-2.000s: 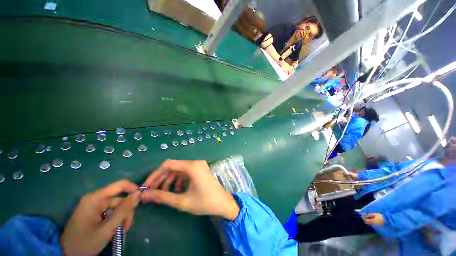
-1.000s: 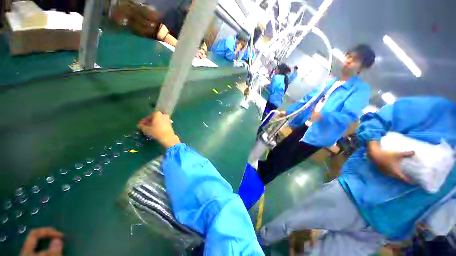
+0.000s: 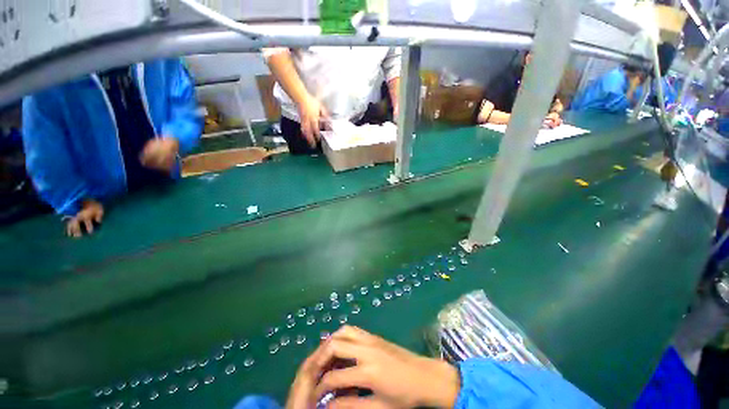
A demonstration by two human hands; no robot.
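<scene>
My right hand point(image 3: 388, 371) is at the bottom centre, fingers curled over my left hand point(image 3: 304, 385), which is partly hidden behind it and cut by the lower edge. A silver piece of a cell stack point(image 3: 324, 399) shows between the hands. The fingertips meet just below the rows; whether my right fingers pinch a disc is hidden. Small silver discs point(image 3: 335, 296) lie in staggered rows on the green surface point(image 3: 384, 335), from the lower left up to the foot of a metal post. A clear bag of silver rods point(image 3: 484, 329) lies beside my right forearm.
A metal post point(image 3: 519, 136) stands at the rows' far end, near a small yellow piece point(image 3: 445, 276). Across the belt point(image 3: 240, 272) are a second post point(image 3: 407, 112), a white-topped carton point(image 3: 360, 158) and several people. One in blue point(image 3: 120, 136) rests a hand on the far surface.
The view has swung left and levelled. My right hand has come back from the post's foot to my left hand. The far-side people at left have come into view.
</scene>
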